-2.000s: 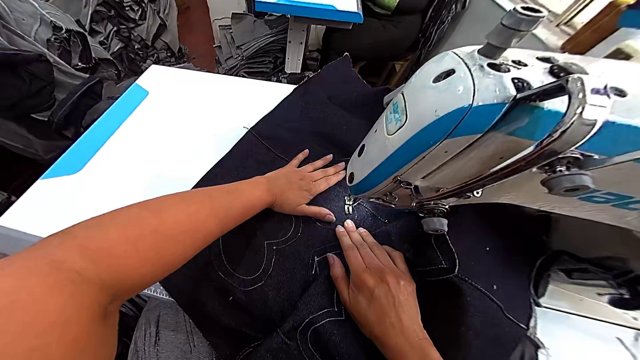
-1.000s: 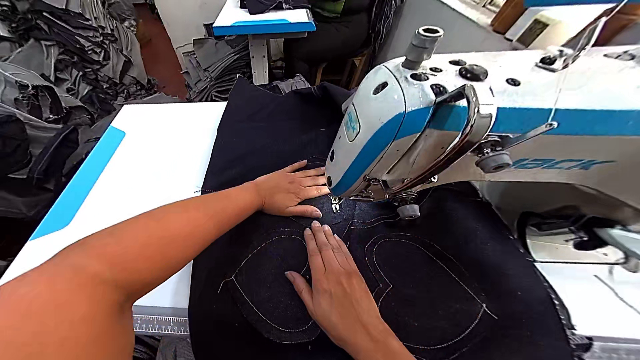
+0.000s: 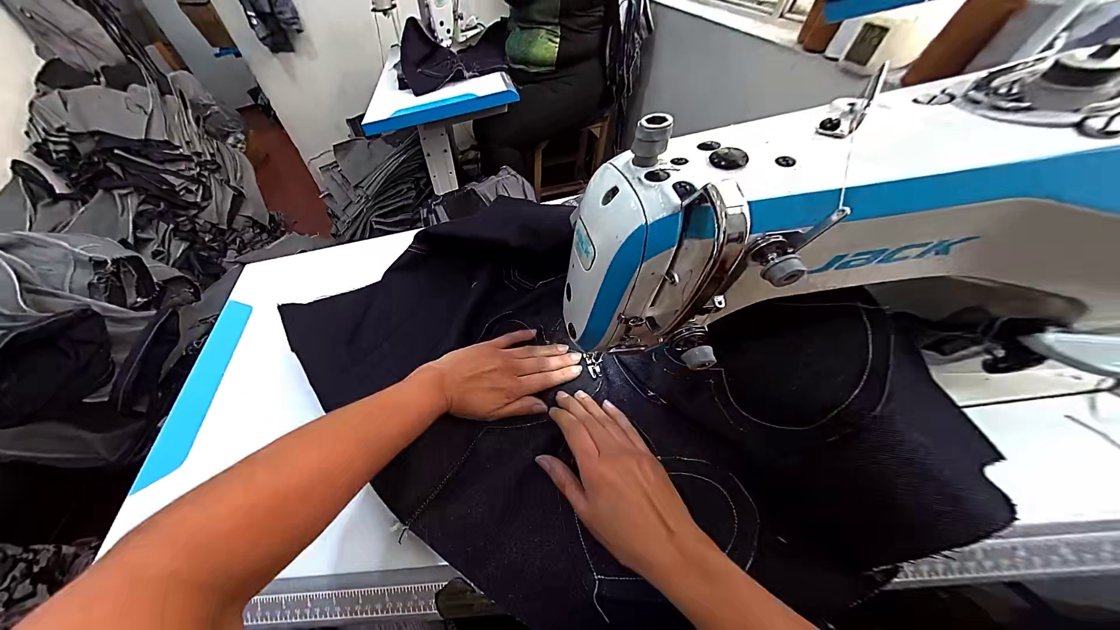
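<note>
Dark denim fabric [image 3: 490, 490] with light stitched curved outlines lies across the white sewing table [image 3: 280, 367] and under the head of a Jack industrial sewing machine [image 3: 612, 254]. My left hand [image 3: 503, 378] rests flat on the cloth, its fingertips just left of the presser foot [image 3: 594, 365]. Nearer to me, my right hand [image 3: 612, 472] lies on the same fabric, fingers slightly spread and their tips just below the foot. Neither hand grips anything; both press on the cloth. The needle's tip is too small to make out.
Heaps of grey and dark garments [image 3: 149, 175] fill the left side. Beyond the table, a person in dark clothes [image 3: 560, 79] sits by another sewing table [image 3: 437, 109] with dark cloth on it. A ruler strip [image 3: 350, 604] runs along the near table edge.
The fabric has turned under the machine, so its stitched outlines lie differently around the foot. Both hands stay flat beside the foot. The view has shifted to show more of the room.
</note>
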